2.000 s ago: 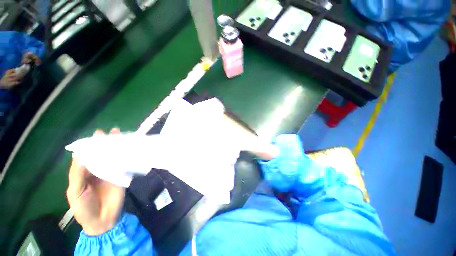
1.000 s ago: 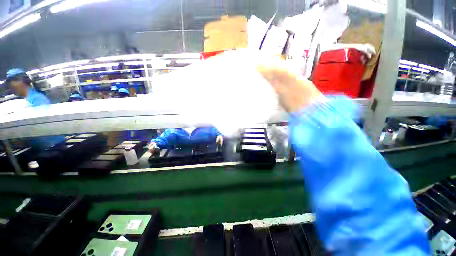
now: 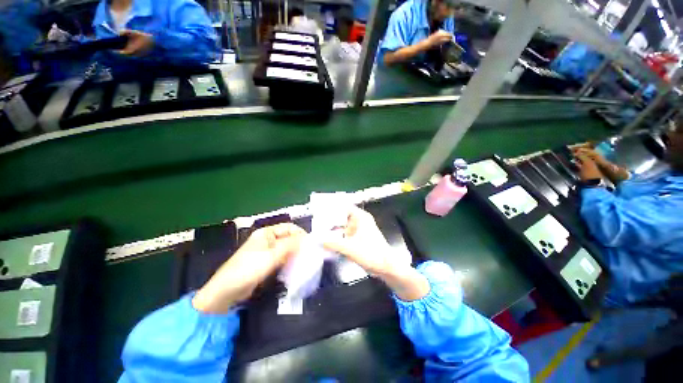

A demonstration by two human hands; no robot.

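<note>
A white wipe (image 3: 305,273) hangs crumpled between my two hands, above a black phone tray (image 3: 337,314) on the bench. My left hand (image 3: 275,243) pinches its left side. My right hand (image 3: 361,239) holds its right side, with more white cloth showing behind the fingers. A small white label (image 3: 290,305) lies in the tray below the wipe. The hands and wipe hide part of the tray, so I cannot tell what all its slots hold.
A pink dispenser bottle (image 3: 446,196) stands right of the tray by the slanting grey post (image 3: 479,90). Trays of green-backed phones stand at left (image 3: 64,299) and right (image 3: 517,247). The green conveyor (image 3: 225,161) runs behind; workers sit opposite and at right.
The view has turned down from the shelves to the bench. The raised wipe is now low over the tray, with both hands on it.
</note>
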